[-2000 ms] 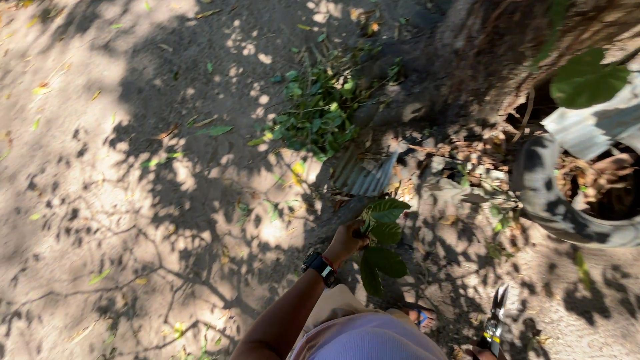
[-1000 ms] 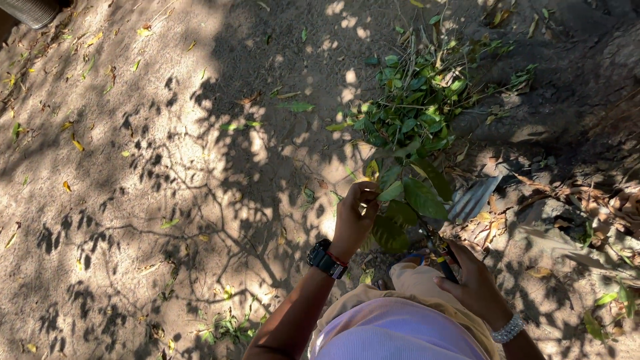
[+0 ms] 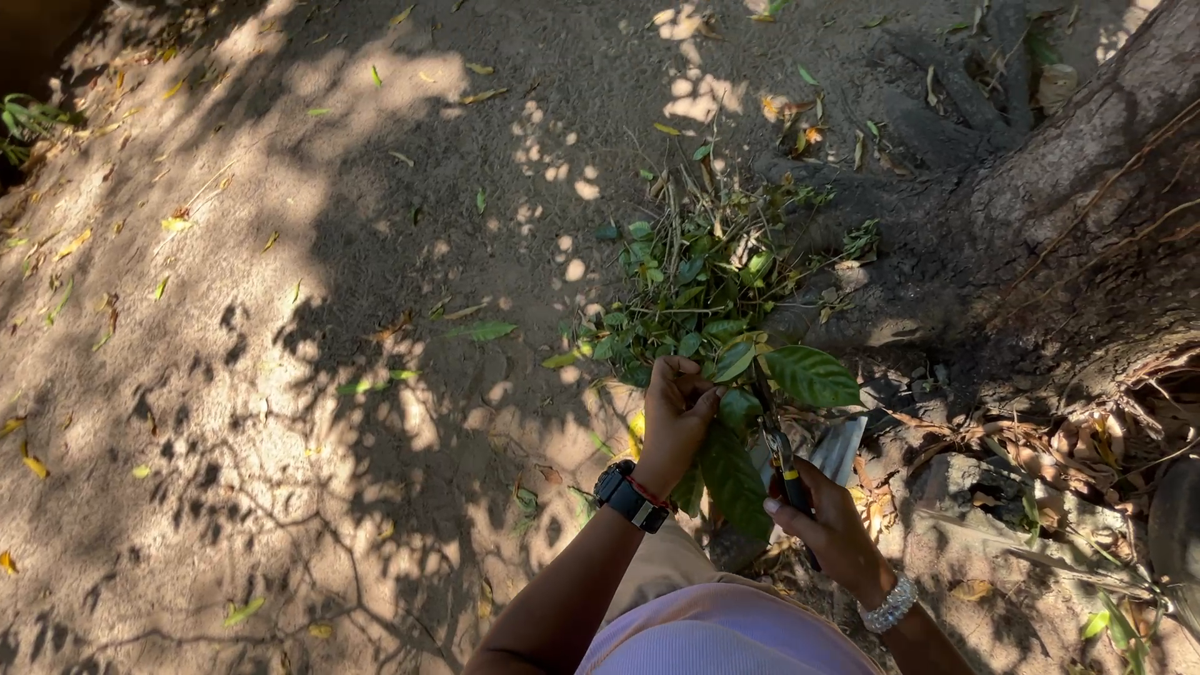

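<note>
My left hand (image 3: 677, 422), with a black watch on the wrist, has its fingers closed on a leafy cutting (image 3: 812, 375) with large green leaves. My right hand (image 3: 830, 525), wearing a beaded bracelet, grips pruning shears (image 3: 789, 473) with black and yellow handles. The shears' metal head is against or close beside the cutting's stem; leaves partly hide the blades, so I cannot tell if they touch it. Just beyond both hands, a heap of cut green twigs and leaves (image 3: 698, 272) lies on the ground.
A thick tree trunk (image 3: 1078, 197) with spreading roots rises at the right. Dry leaves (image 3: 1078, 450) and a piece of corrugated sheet (image 3: 839, 450) lie below it. Part of a tyre (image 3: 1177, 534) shows at the right edge. Sandy soil (image 3: 234, 422) with scattered leaves stretches left.
Two seconds ago the shears were low at the right, away from the cutting; now my right hand has them up at its stem. My left hand still holds the cutting. The view has shifted.
</note>
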